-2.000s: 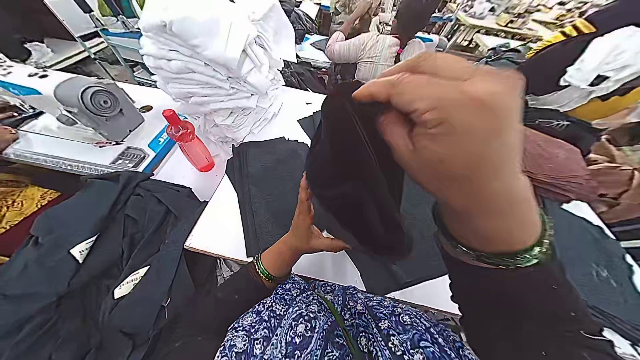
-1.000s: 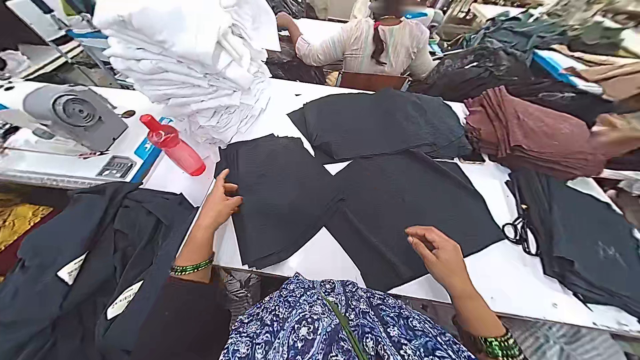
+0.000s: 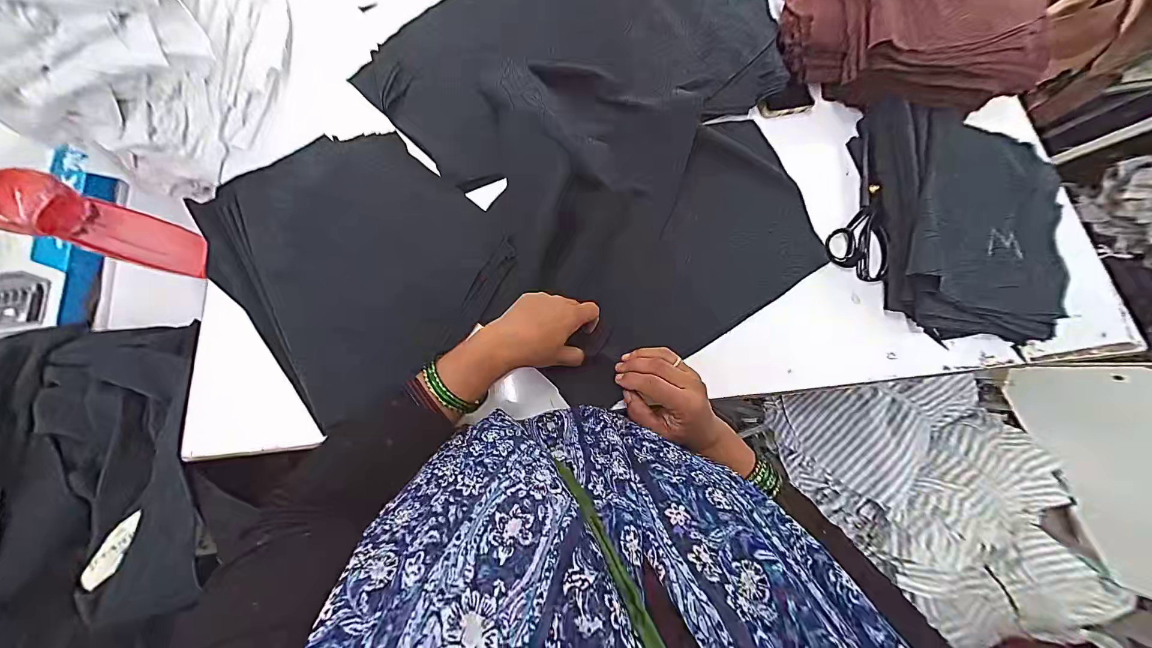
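Dark cut fabric pieces (image 3: 630, 207) lie spread over the white table (image 3: 243, 405), their near edge at my body. My left hand (image 3: 540, 333) rests at that near edge, fingers curled on the cloth. Just right of it, my right hand (image 3: 661, 391) has its thumb and fingers closed at the same cloth; whether either hand pinches it cannot be made out. A stack of dark panels (image 3: 351, 261) lies to the left, partly behind my left forearm. Black-handled scissors (image 3: 859, 243) lie beside another dark stack (image 3: 985, 234) with a chalk mark, at the right.
Maroon fabric (image 3: 909, 45) is piled at the back right, white fabric (image 3: 144, 81) at the back left. A red bottle (image 3: 108, 229) stands at the left by a blue-and-white machine base. Dark garments (image 3: 90, 468) hang at the lower left; striped cloth (image 3: 945, 486) lies below the table's right edge.
The view has tilted down closer to the table. Both hands, apart one second ago, are now close together at the near edge of the dark cloth. Earlier, my right hand held a dark piece up.
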